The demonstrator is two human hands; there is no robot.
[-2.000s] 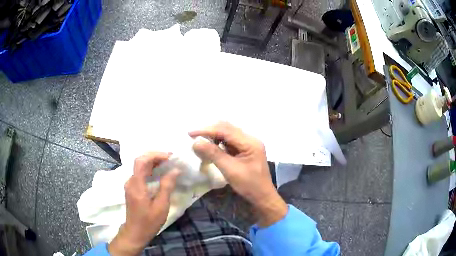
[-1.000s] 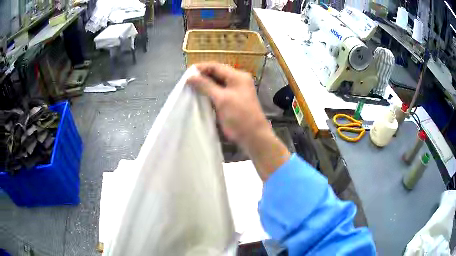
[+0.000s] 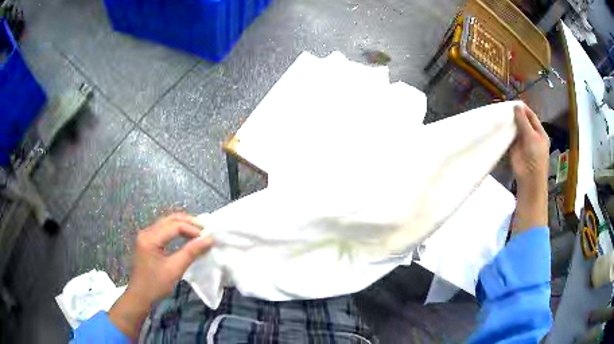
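Note:
The white garment [image 3: 323, 248] is stretched wide between my two hands, over my lap and the near part of the low white-covered stand. My left hand [image 3: 168, 248] pinches its left end between thumb and fingers, and a small flap hangs below. My right hand [image 3: 528, 141] grips its raised right corner. The cloth between sags, with cream-tinted folds toward the right. The white covering sheet [image 3: 468, 235] shows under it at the right. Bright overexposure hides where the garment ends and the stand's cover begins.
The plaid apron [image 3: 283, 322] covers my lap. A blue crate [image 3: 182, 23] stands on the floor ahead. A wooden stool [image 3: 485, 54] and yellow basket [image 3: 532, 33] are at upper right. Yellow-handled scissors [image 3: 590, 234] lie on the grey table [image 3: 572, 302] at right. A white piece [image 3: 91, 295] is at lower left.
The view has tilted down again. The cloth that my right hand held up in front is now spread sideways. My left hand, out of view one second ago, now shows holding the other end.

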